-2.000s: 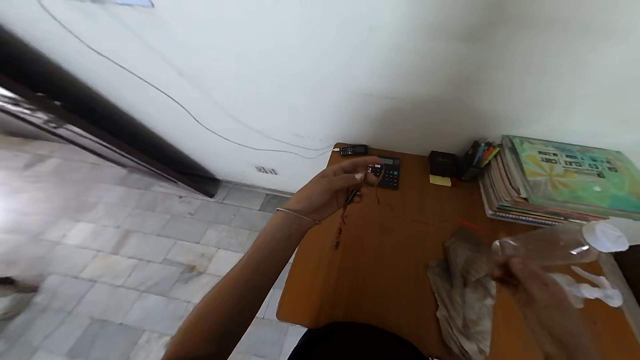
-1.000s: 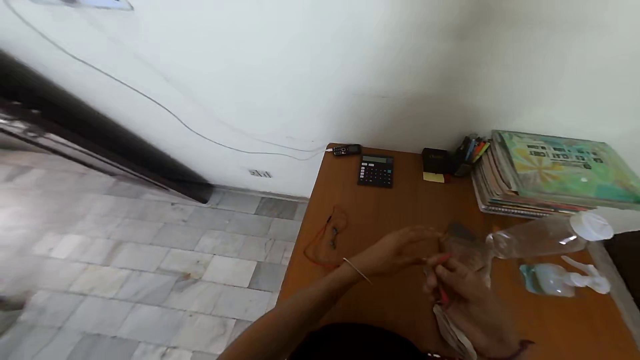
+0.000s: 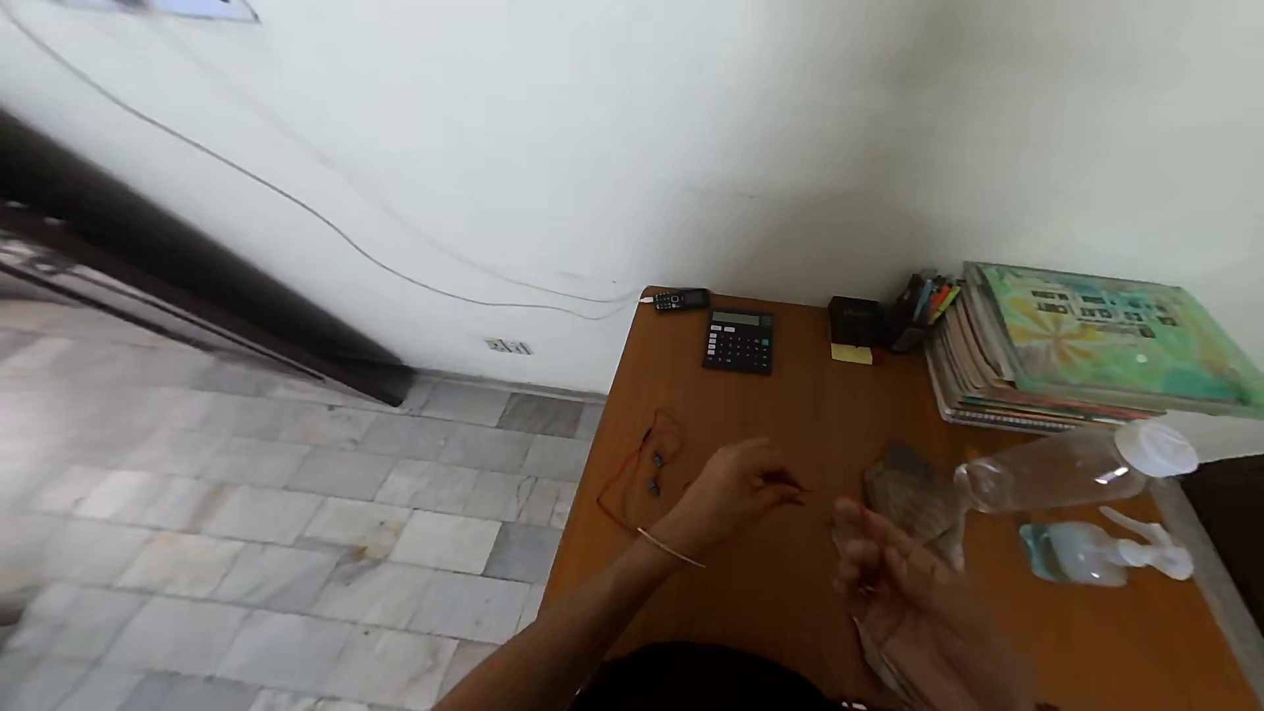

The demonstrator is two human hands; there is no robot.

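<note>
My left hand (image 3: 736, 494) is over the wooden desk with its fingers bent together; a thin dark reddish bit shows at the fingertips, too small to name. Red wired earphones (image 3: 632, 474) lie on the desk just left of that hand. Facing it from the right is my right hand (image 3: 908, 592), blurred, palm partly up and fingers curled; whether it holds anything is unclear. A greyish-brown cloth (image 3: 913, 494) lies beyond and partly under the right hand. To its right are a clear plastic bottle (image 3: 1052, 469) on its side and a pump bottle (image 3: 1086, 553), also lying down.
Along the wall stand a keypad phone (image 3: 681, 299) with a cable, a black calculator (image 3: 739, 341), a black box (image 3: 855, 321), yellow notes (image 3: 851, 354), a pen holder (image 3: 913, 311) and a stack of books (image 3: 997, 380). The desk's left edge (image 3: 592, 474) borders the tiled floor.
The earphone cord hung from my raised left hand two seconds ago; it now lies on the desk. My hands were close together by the cloth one second ago and are now apart.
</note>
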